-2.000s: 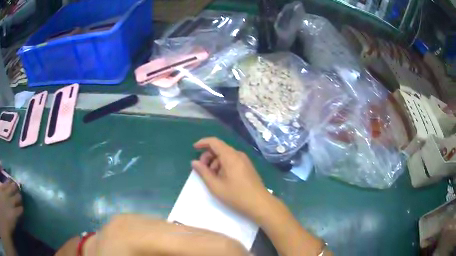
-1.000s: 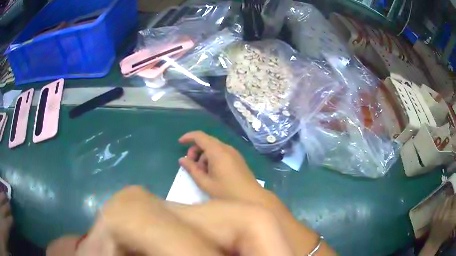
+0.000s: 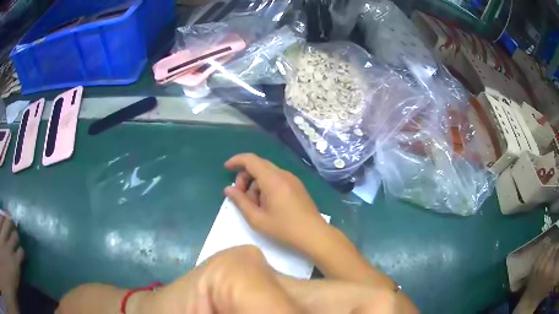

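Note:
My right hand (image 3: 276, 199) rests over a white sheet (image 3: 224, 239) on the green bench, fingers loosely curled, a gap between thumb and forefinger, nothing visible in it. My left hand (image 3: 245, 285), with a red string at the wrist, is large and close at the bottom edge. It covers the sheet's lower part and part of my right forearm; its fingertips are hidden, so its hold cannot be told. Two pink covers with black strips (image 3: 62, 126) lie at the left. A loose black strip (image 3: 122, 115) lies right of them.
A blue bin (image 3: 79, 55) stands back left. Pink covers (image 3: 199, 61) lie by clear plastic at the back. A clear bag of off-white parts (image 3: 328, 92) and crumpled bags (image 3: 429, 153) lie centre-right. Beige boxes (image 3: 527, 181) stand far right. Other people's hands show at both edges.
The view has shifted slightly. My left hand has moved over the sheet and has dropped lower than one second ago. My right hand stays nearly in place on the sheet.

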